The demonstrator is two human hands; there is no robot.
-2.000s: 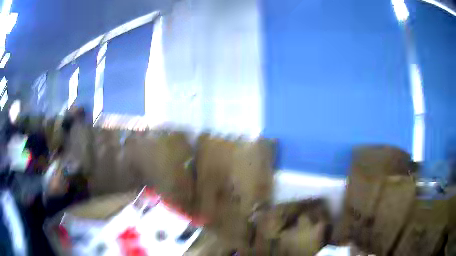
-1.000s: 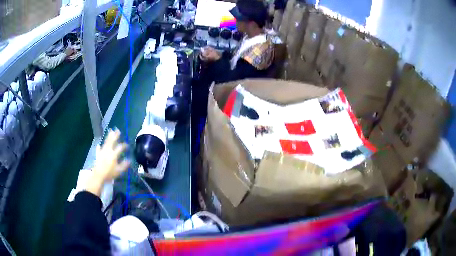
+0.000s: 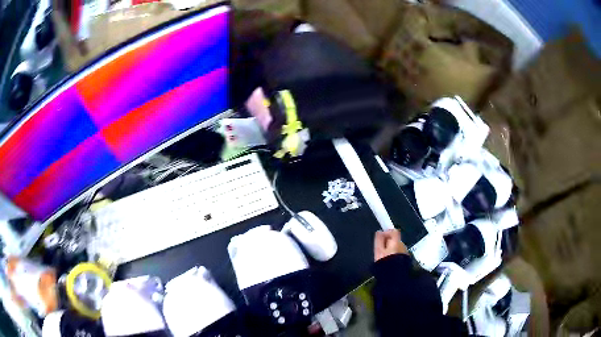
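My right hand [image 3: 389,245] is at the lower end of a long flat white strip [image 3: 364,184] on the black bench top. Its fingers look curled, but the blur hides whether they grip the strip. My left hand is not in view. A white camera with a black ball and a ring of pale dots [image 3: 270,266] stands at the front edge. Two more white cameras [image 3: 134,307] [image 3: 196,303] are beside it, cut off by the bottom edge. A pile of small pale bits [image 3: 341,195] lies left of the strip.
A keyboard [image 3: 191,207] and mouse [image 3: 312,235] lie below the curved monitor [image 3: 125,105]. A yellow tape roll [image 3: 88,290] is at the lower left. White-and-black cameras [image 3: 481,191] are crowded at the right. Brown cartons [image 3: 443,62] stand behind.
The view has swung from the green line and large carton to the monitor and black bench. The left hand reaching over the line has left view; my right hand has come in.
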